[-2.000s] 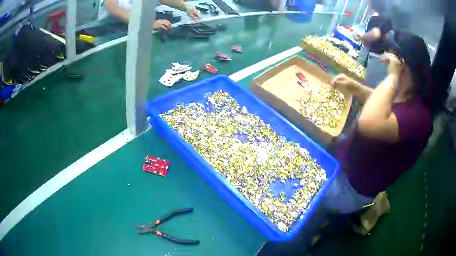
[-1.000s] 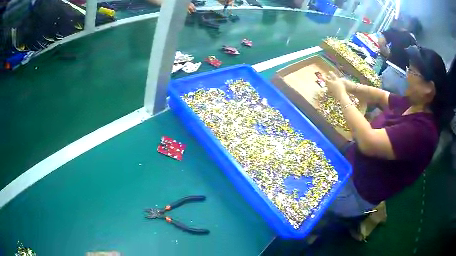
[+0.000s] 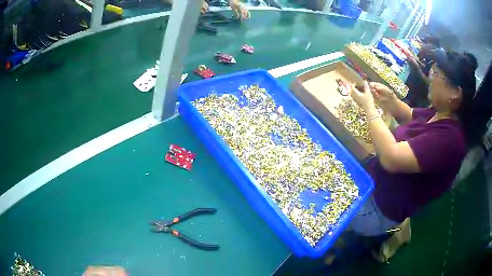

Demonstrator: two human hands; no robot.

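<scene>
A sliver of a hand, apparently my right hand (image 3: 105, 270), shows blurred at the bottom edge, cut off; its fingers and anything in them are hidden. My left hand is not in view. A heap of loose gold-silver parts (image 3: 24, 267) lies in the bottom left corner. A red circuit board (image 3: 180, 157) lies flat on the green mat, left of the blue tray (image 3: 232, 168), which holds many small gold-silver parts (image 3: 275, 156). Side cutters (image 3: 184, 228) lie open below the board, with black handles and orange bands, jaws to the left.
A pale post (image 3: 173, 59) rises from a pale rail (image 3: 81, 160). Beyond lie white boards (image 3: 144, 81) and several red boards (image 3: 225, 57). At right, a person (image 3: 426, 140) in a purple shirt works over a cardboard box (image 3: 318, 81). Another person's hands (image 3: 239, 9) show at the top.
The view first swung left, then settled. The white and red boards beyond the rail have moved left, the white ones now around the post. The hand and heap at the bottom edge have come into view.
</scene>
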